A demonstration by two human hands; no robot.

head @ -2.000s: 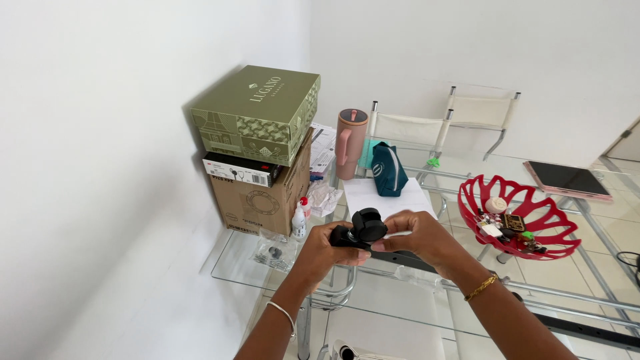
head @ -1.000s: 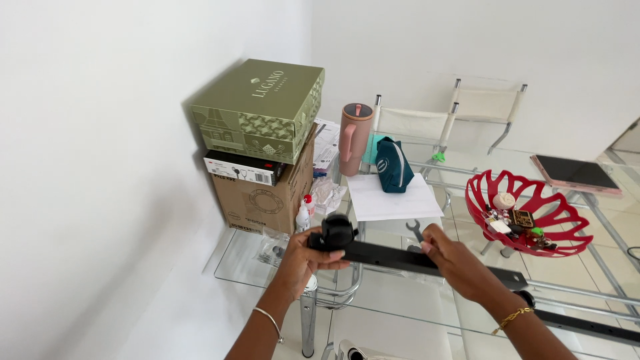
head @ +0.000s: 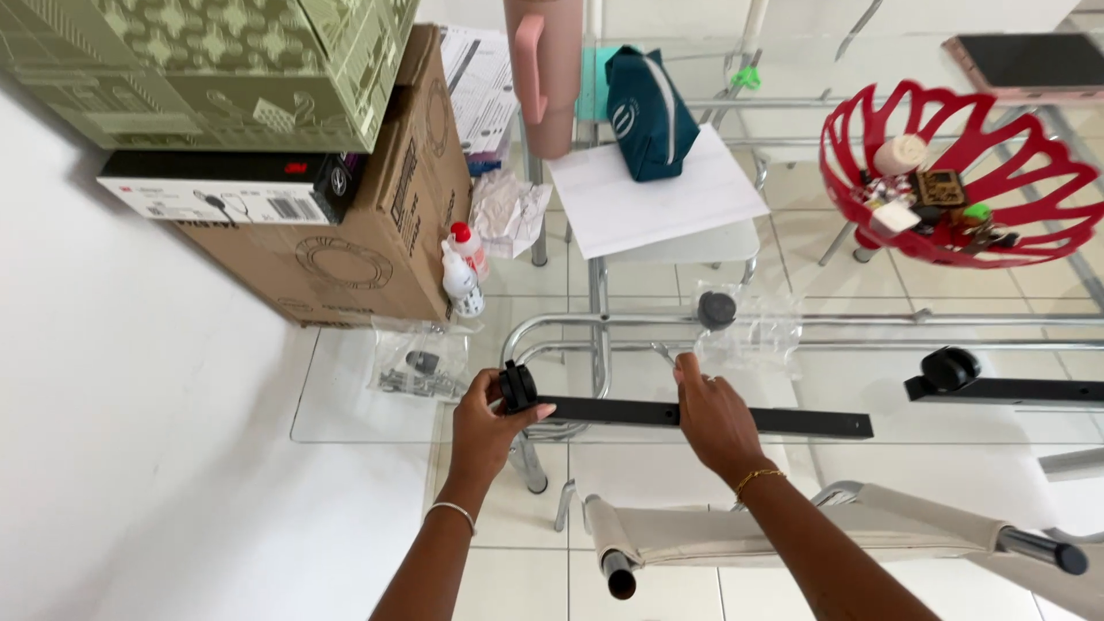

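Note:
My left hand (head: 485, 424) grips the left end of a black metal bar (head: 621, 411), its fingers around a black caster wheel (head: 517, 385) that stands up at that end. My right hand (head: 714, 414) is over the middle of the bar and holds a small metal wrench (head: 664, 352), whose open jaw points up and left. Whether this hand also touches the bar is hard to tell. Beyond it a loose black caster (head: 717, 310) lies on a clear plastic bag (head: 763, 336). A second black bar (head: 1026, 391) with a caster (head: 950, 369) lies at the right.
Boxes (head: 405, 198) stand at the left by the wall, with small bottles (head: 463, 280) and a bag of hardware (head: 420, 362) near them. Behind are a pink tumbler (head: 556, 78), a teal pouch (head: 651, 116) on paper and a red basket (head: 957, 246). A chair (head: 802, 526) stands at the glass table's near side.
The view has tipped down and moved closer. My right hand has the wrench, which lay beyond the bar one second ago. My left hand stays at the caster end.

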